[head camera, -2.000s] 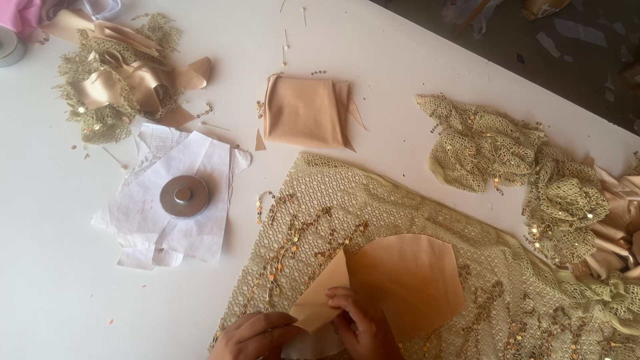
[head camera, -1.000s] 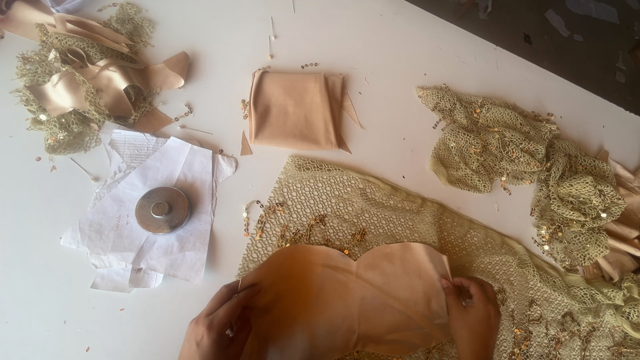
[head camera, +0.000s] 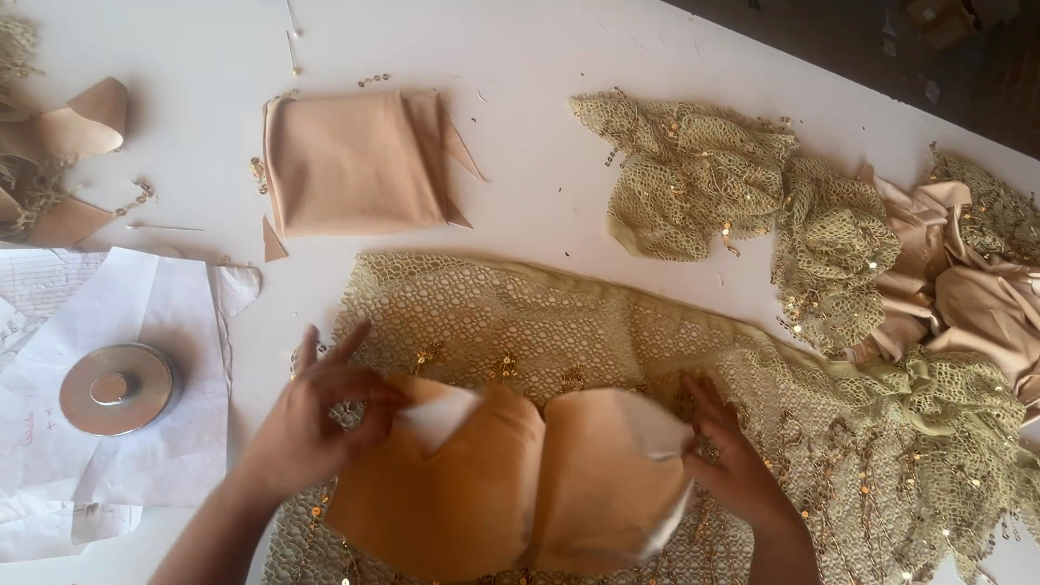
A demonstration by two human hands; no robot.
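Note:
A tan fabric piece with two rounded lobes lies over gold-green sequined mesh fabric, slightly blurred. White shows at its upper left and at its right edge. My left hand pinches the upper left edge between thumb and index finger, with other fingers spread. At the right edge, my right hand holds the piece between thumb and fingers. The lower edge of the mesh is out of view.
A folded tan cloth lies beyond the mesh, near some pins. To the left, a round metal weight rests on paper sheets. Crumpled sequined mesh and satin lie right; fabric scraps lie upper left.
Two seconds ago the tan piece was partly folded over, with both hands close together. It is now spread out, with my hands at opposite sides. The view has moved closer.

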